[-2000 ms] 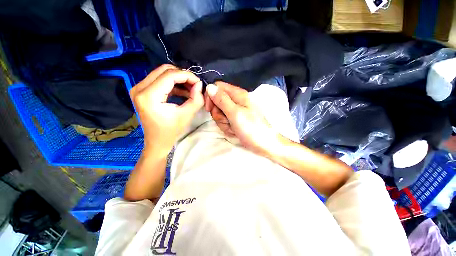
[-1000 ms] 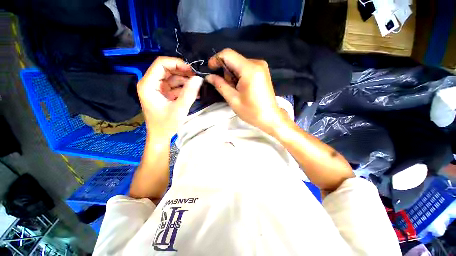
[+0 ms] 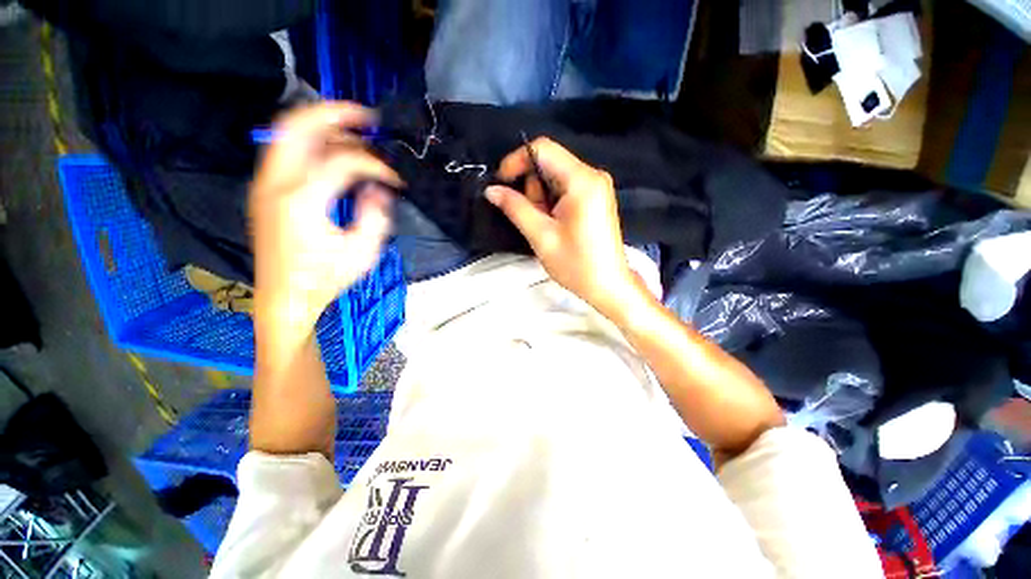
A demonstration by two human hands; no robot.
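A black garment (image 3: 656, 158) lies across my lap, with pale loose thread (image 3: 466, 167) curling on it between my hands. Another thin pale thread (image 3: 430, 134) runs up to the left. My right hand (image 3: 565, 215) is at the garment and holds a small dark pointed tool (image 3: 530, 149), its thin tip showing above the fingers. My left hand (image 3: 322, 215) is blurred and raised to the left, away from the garment, with its fingers apart and nothing visible in them.
Blue crates (image 3: 136, 271) with dark cloth stand at left. Blue jeans (image 3: 497, 51) lie beyond the garment. Dark garments in clear plastic (image 3: 837, 255) are at right. A cardboard box (image 3: 808, 113) with white tags (image 3: 880, 68) stands at upper right.
My left hand has let go of the work and moved left. My right hand stays at the garment with the tool. The pale thread now lies uncovered on the black cloth.
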